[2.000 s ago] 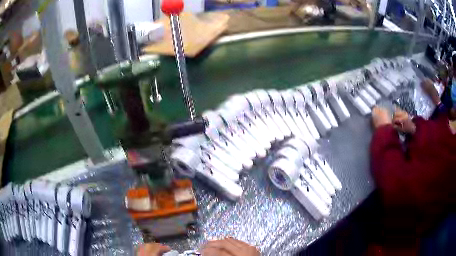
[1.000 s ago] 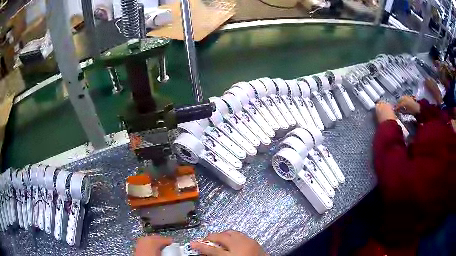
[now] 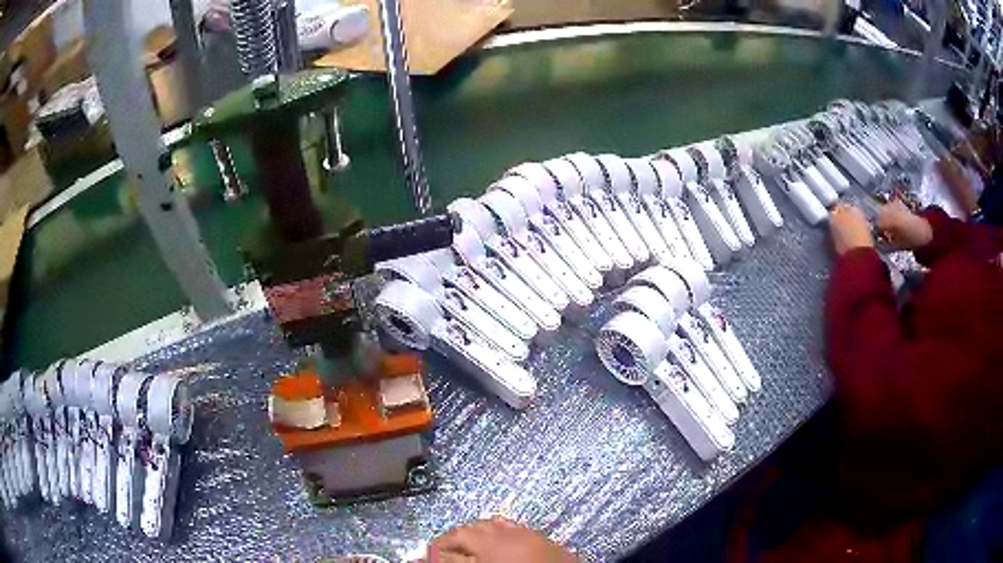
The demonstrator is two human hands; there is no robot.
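My right hand (image 3: pixel 497 542) is at the bottom edge, cut off by it, with curled fingers against a small bit of a white part (image 3: pixel 414 551); most of this part is below the picture. My left hand is out of the picture. The hand press stands left of centre with its green round plate (image 3: pixel 273 97), dark ram and orange fixture (image 3: pixel 354 420). The fixture's pale pads hold no fan. The press lever (image 3: pixel 403 121) stands up behind, its top cut off.
White fans (image 3: pixel 691 418) lie in overlapping rows right of the press, and another group (image 3: pixel 163 467) lies far left. A green conveyor (image 3: pixel 550 116) runs behind the bubble-wrapped bench (image 3: pixel 484 462). A person's dark red sleeves (image 3: pixel 880 319) and hands are at right.
The view has shifted slightly, and the press sits a little higher and further left than at first. My left hand has left the picture at the bottom. My right hand is lower in view.
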